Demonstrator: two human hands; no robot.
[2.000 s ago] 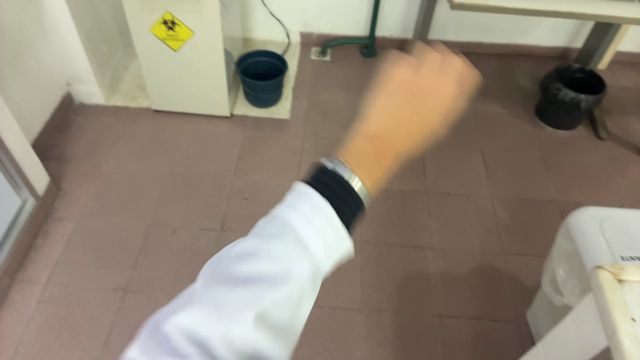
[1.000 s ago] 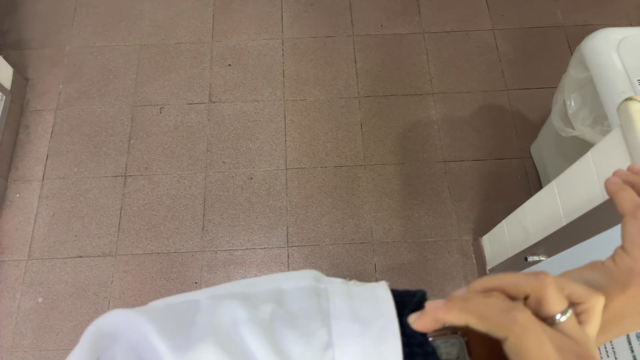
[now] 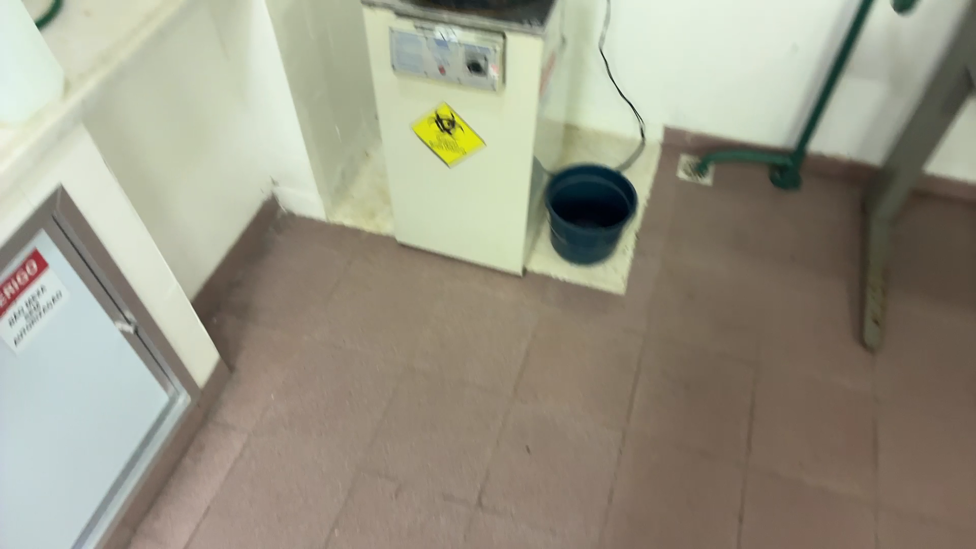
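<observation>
Neither my left hand nor my right hand shows in the head view now, so what they hold or touch is hidden. Near the top middle stands a cream floor-standing machine (image 3: 457,198) with a control panel (image 3: 446,57), a knob and a yellow biohazard sticker (image 3: 448,135). A dark blue plastic bucket (image 3: 587,244) stands beside it on a pale slab. A dark cord hangs down the wall behind the bucket.
On the left a pale countertop (image 3: 114,57) runs above a light blue cabinet door (image 3: 84,412) bearing a warning sign. A green pipe (image 3: 827,84) meets the floor by a drain (image 3: 695,169). A grey metal table leg (image 3: 884,221) stands at the right.
Both hands, seen together at the lower right a second ago, have left the view. The view has swung up and left, from the floor and white bin to the machine and bucket.
</observation>
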